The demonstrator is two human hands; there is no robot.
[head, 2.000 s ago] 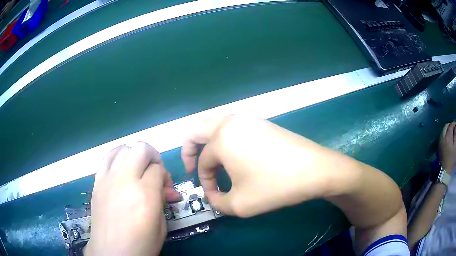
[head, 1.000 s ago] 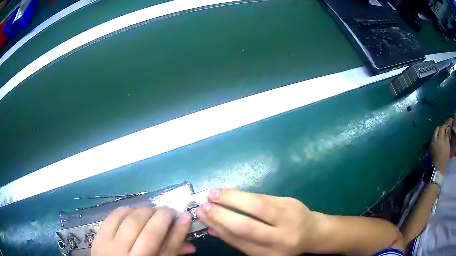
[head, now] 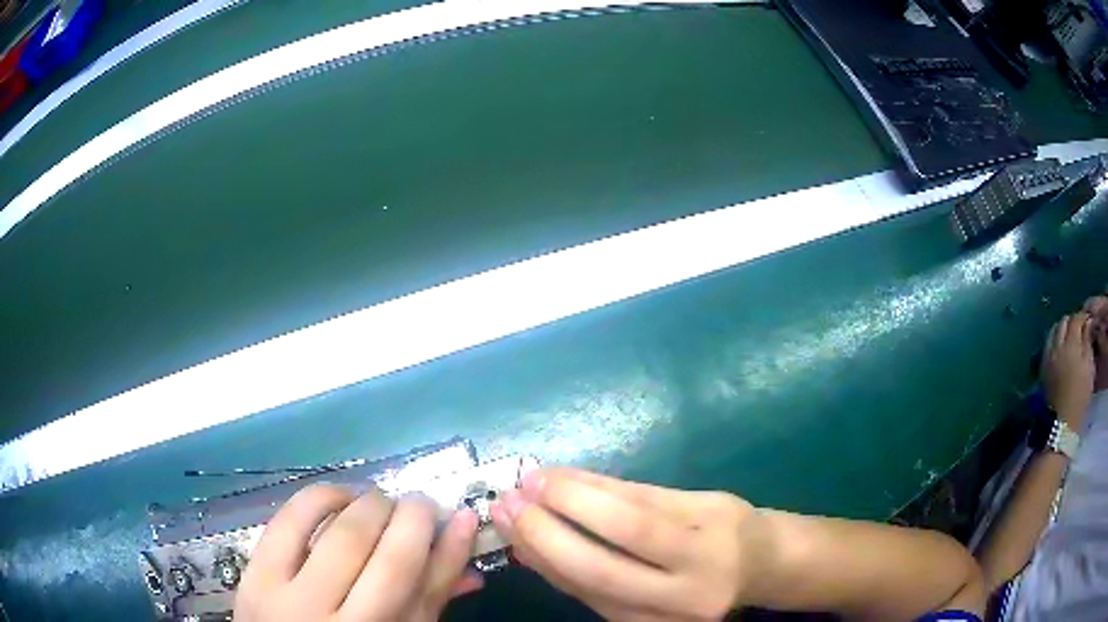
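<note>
A silver-grey bar [head: 204, 561] with round seats lies on the green surface at the bottom left, its middle hidden under my left hand. My left hand [head: 359, 553] rests on the bar with its fingers bent and grips it. My right hand [head: 632, 535] is at the bar's right end, thumb and finger pinched close beside a round seat. Whether a small part is in that pinch cannot be told. A thin dark rod [head: 261, 470] lies behind the bar.
A ribbed grey block [head: 1002, 201] stands at the right, with small dark bits near it. A black plate [head: 917, 97] lies at the top right. Another person's hand [head: 1072, 365] with a watch is at the right edge. A blue bin [head: 61, 39] and a red bin [head: 12, 75] are top left.
My right hand has come down from above the bar to its right end and its fingers have closed together. My left hand has lowered along the bar, uncovering more of its left seats.
</note>
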